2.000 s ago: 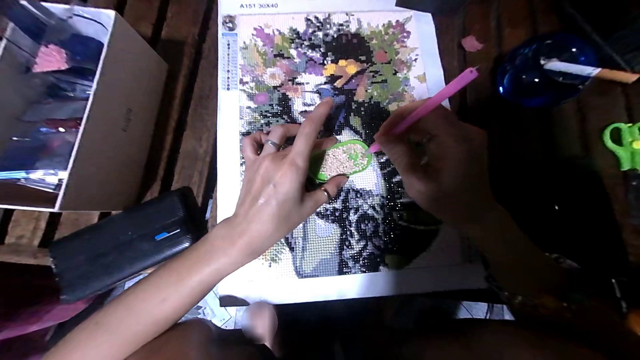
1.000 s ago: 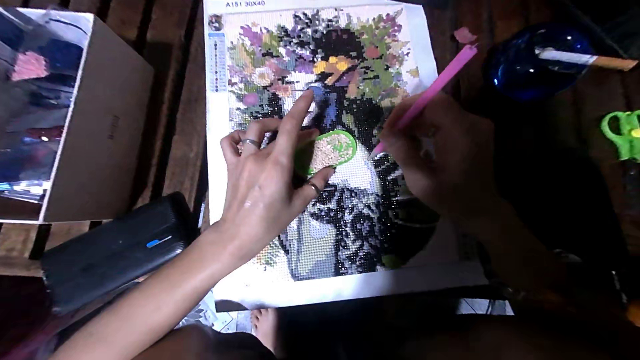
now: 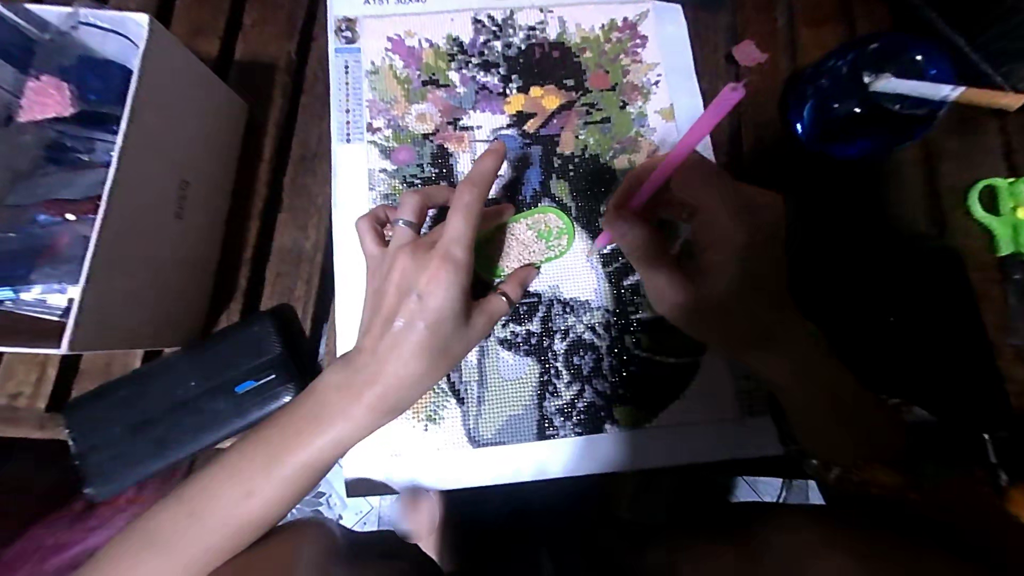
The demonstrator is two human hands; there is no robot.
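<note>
A diamond painting canvas (image 3: 512,400) lies flat on the slatted wood, its picture showing flowers above a dark and pale figure. My left hand (image 3: 428,280) rests on it, thumb and fingers around a small green tray (image 3: 570,232) of pale beads; part of the tray is hidden by the hand. The index finger points up the canvas. In shadow to the right, my right hand (image 3: 688,240) grips a pink applicator pen (image 3: 692,136) slantwise. The pen's lower tip is at the canvas just right of the tray; whether it touches cannot be told.
An open cardboard box (image 3: 172,200) with plastic packets stands at left, above a black power bank (image 3: 184,396). At upper right, a cigarette (image 3: 920,88) lies across a blue glass ashtray (image 3: 848,112). A pink scrap (image 3: 750,53) is near it, and green-handled scissors (image 3: 1000,212) lie at the right edge.
Between the earlier frames and now, the pen's tip has moved from beside the tray's rim to a little farther right of it. The left hand still holds the tray.
</note>
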